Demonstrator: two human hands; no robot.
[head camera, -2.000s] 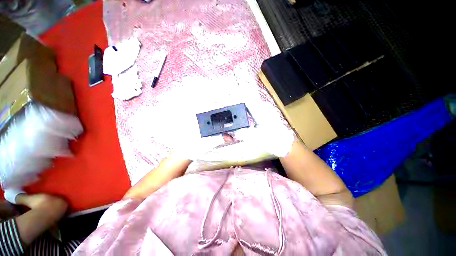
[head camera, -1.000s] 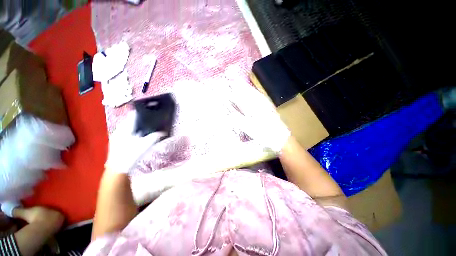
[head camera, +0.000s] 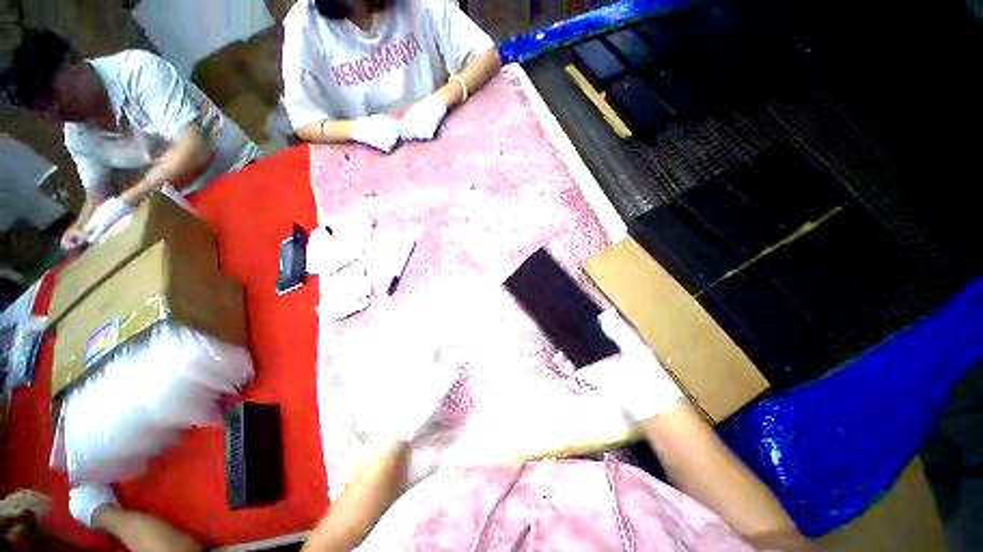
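A dark oblong part (head camera: 561, 306) is in my right hand (head camera: 628, 372), which wears a white glove and grips its lower end above the pink padding. My left hand (head camera: 415, 404), in a white glove, is blurred against the bright padding, and its fingers cannot be made out. Another dark part (head camera: 254, 455) lies on the red cover (head camera: 282, 377) at the left, beside the white plastic bags (head camera: 151, 404). More dark parts (head camera: 776, 259) lie in rows on a tan cardboard sheet (head camera: 679, 329) on the conveyor at the right.
An open carton (head camera: 162, 291) stands at the left. A black phone-like slab (head camera: 291, 260), crumpled white cloths (head camera: 343, 264) and a pen (head camera: 402, 266) lie ahead. Two people are across the table; another person's gloved hand (head camera: 93, 502) is at lower left. Blue wrap (head camera: 852, 431) edges the conveyor (head camera: 690, 162).
The view has tilted up, showing people at the far side. The part once in my left hand is gone from it; a dark part now lies on the red cover. My right hand now holds a part.
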